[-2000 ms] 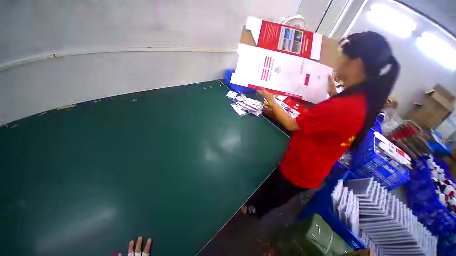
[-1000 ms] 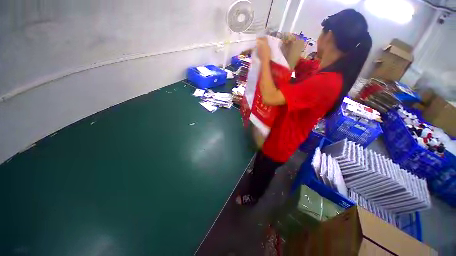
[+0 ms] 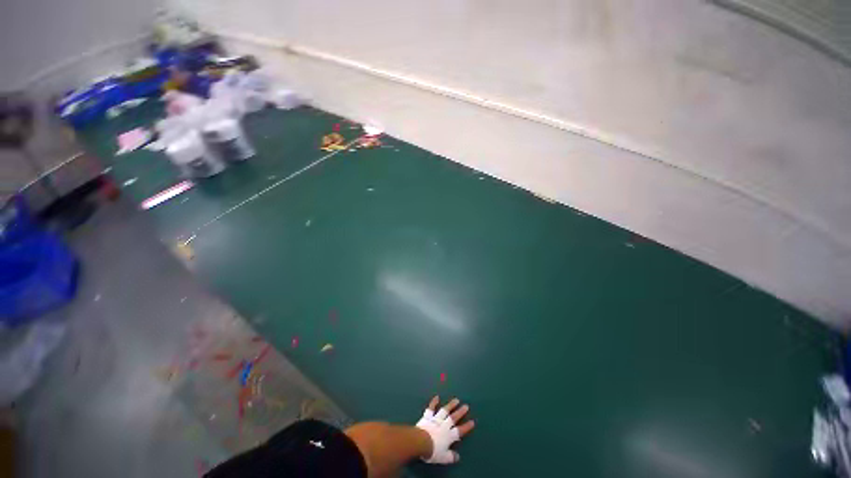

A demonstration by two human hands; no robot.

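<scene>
My left hand (image 3: 445, 431) lies palm down on the dark-green worktable (image 3: 523, 317), near its front edge. It wears a white partial glove with bare fingertips. The fingers are spread and hold nothing. My right hand is not in view. Small red and yellow scraps lie on the tabletop. A pale line crosses the table further left.
Blurred white cylindrical items (image 3: 194, 154) stand at the far left table end, with blue containers behind. A blue crate (image 3: 35, 271) is on the grey floor at left. Coloured scraps (image 3: 244, 373) litter the floor. Small bags (image 3: 833, 425) lie at the right edge. A pale wall backs the table.
The view has swung left along the table. The person in red, the printed box and the crates beside them have left view. My left hand and forearm now show on the table.
</scene>
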